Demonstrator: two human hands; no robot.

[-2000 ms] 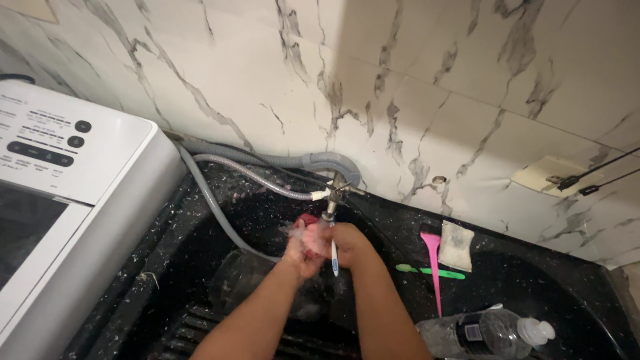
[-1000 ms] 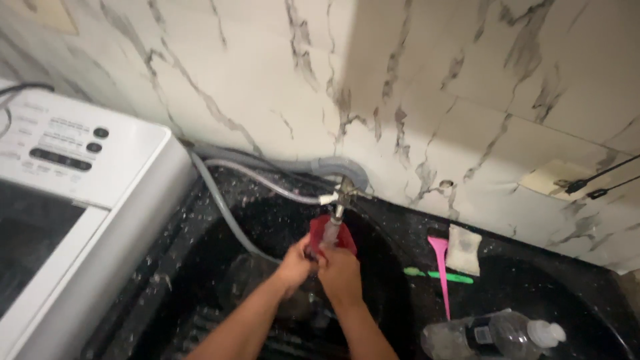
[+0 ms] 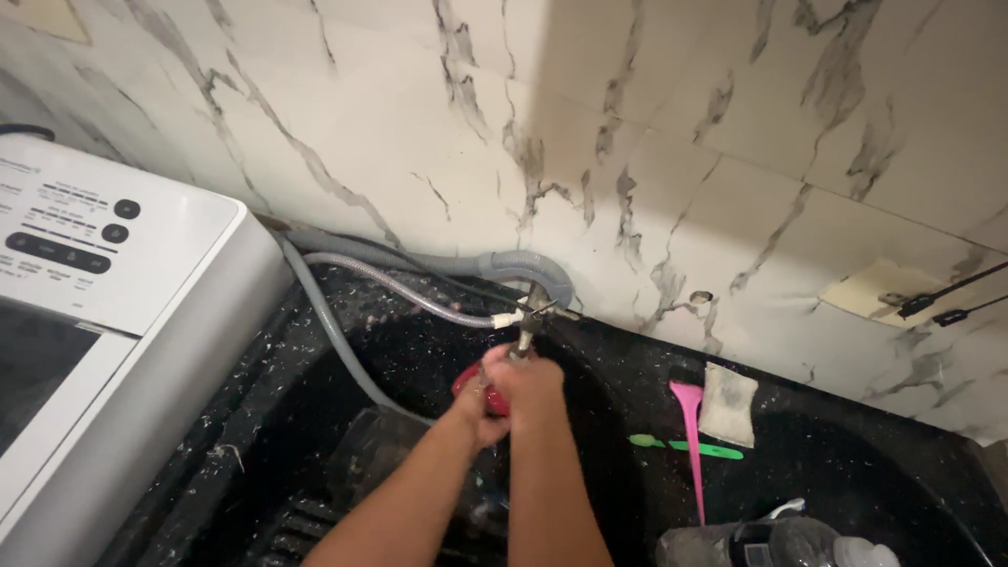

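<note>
Under the metal faucet (image 3: pixel 529 323), above the black speckled sink, both hands are close together around a small red container (image 3: pixel 496 400). My left hand (image 3: pixel 479 405) grips it from the left and below. My right hand (image 3: pixel 524 378) is at its right and upper side, just below the spout; its fingers are blurred, and whether they grip the container or only touch it cannot be told. The hands cover most of the red container.
A white washing machine (image 3: pixel 181 236) stands at the left. Gray hoses (image 3: pixel 327 331) run behind the sink. Right of it lie a pink tint brush (image 3: pixel 689 417), a green-handled brush (image 3: pixel 709 450), a whitish sponge (image 3: pixel 728 405) and a clear plastic bottle (image 3: pixel 795 543).
Two seconds ago a white-and-blue toothbrush showed at my hands; it is not visible now. The red container, upright under the faucet one second ago, is now lower and left, largely covered by my hands.
</note>
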